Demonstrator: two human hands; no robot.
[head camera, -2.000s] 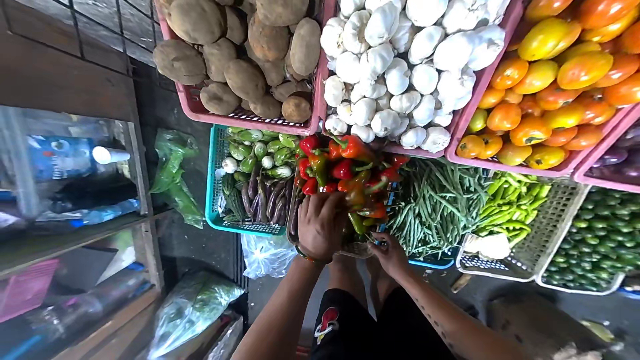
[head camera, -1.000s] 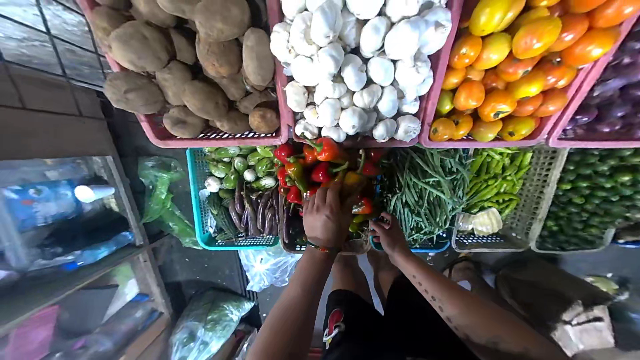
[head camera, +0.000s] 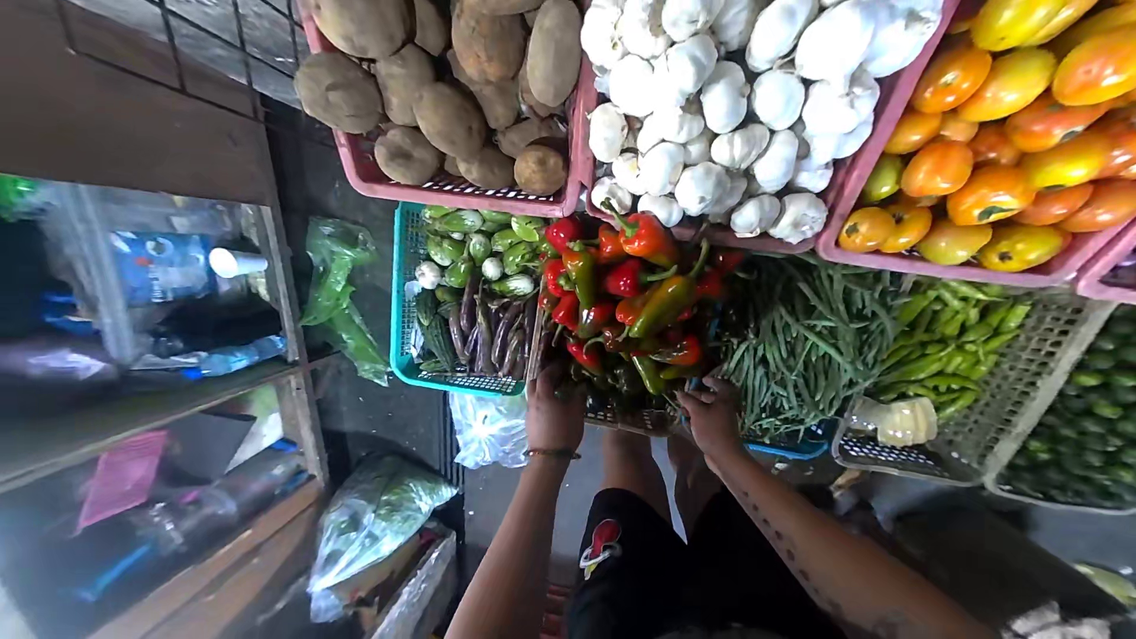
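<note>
A plastic basket (head camera: 632, 417) of red and green peppers (head camera: 652, 284) stands in front of me. My left hand (head camera: 556, 410) grips its near left corner, with the fingertips partly hidden at the wall. At the near right corner my right hand (head camera: 713, 410) holds the rim. Left of the peppers, a teal basket (head camera: 399, 306) bears small green eggplants (head camera: 479, 244) and long purple eggplants (head camera: 488, 333). Green string beans (head camera: 803, 333) lie directly to the right of my right hand.
Pink crates hold potatoes (head camera: 448, 120), garlic (head camera: 701, 186) and orange tomatoes (head camera: 990, 191) along the far side. Green chili peppers (head camera: 958, 337) lie in a grey basket (head camera: 1021, 390) at right. A wooden shelf (head camera: 297, 390) and a filled plastic bag (head camera: 382, 515) are at left.
My left hand has moved off the top of the peppers to the basket's near left corner. My right hand remains by the near right corner.
</note>
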